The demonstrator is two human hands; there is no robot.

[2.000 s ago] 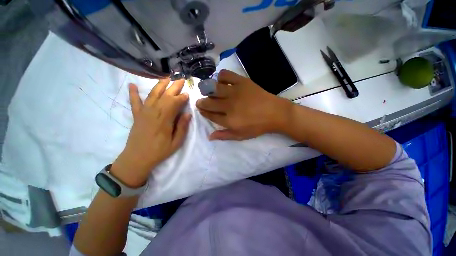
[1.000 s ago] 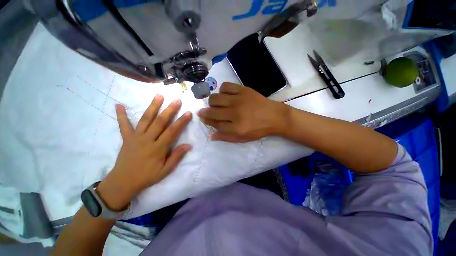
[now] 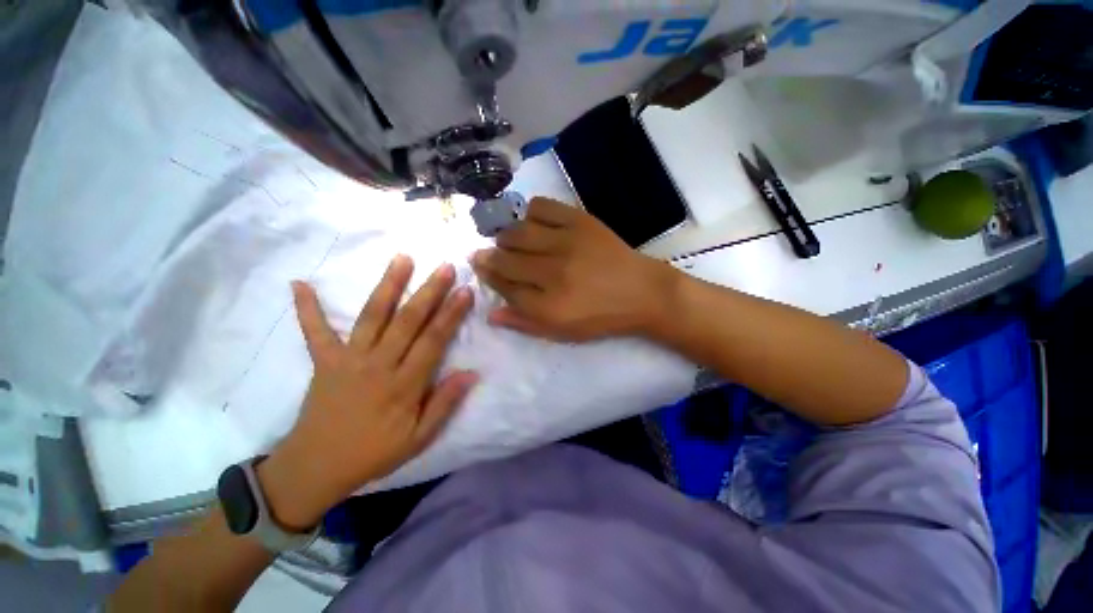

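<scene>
A large white fabric panel point(image 3: 240, 258) with faint seam lines lies under the sewing machine head point(image 3: 563, 54) and over the table. My left hand point(image 3: 378, 377) lies flat on the panel, fingers spread, below and left of the needle. My right hand point(image 3: 575, 273) rests on the panel right of the needle, fingers curled with the tips down on the cloth; whether it pinches the cloth is unclear. A small grey guide point(image 3: 493, 213) sits beside the lit needle area, just above my right fingertips.
A smartphone point(image 3: 623, 171) lies right of the machine head. Black thread snips point(image 3: 783, 210) lie further right, then a green round fruit point(image 3: 954, 204) and a dark control panel point(image 3: 1037, 60). A blue crate point(image 3: 1001, 419) stands below the table's right end. Grey-and-white cloth point(image 3: 60, 479) is at the lower left.
My left hand has moved down from the needle and spread its fingers. The panel has shifted and wrinkled at the left. My right hand has stayed near the guide.
</scene>
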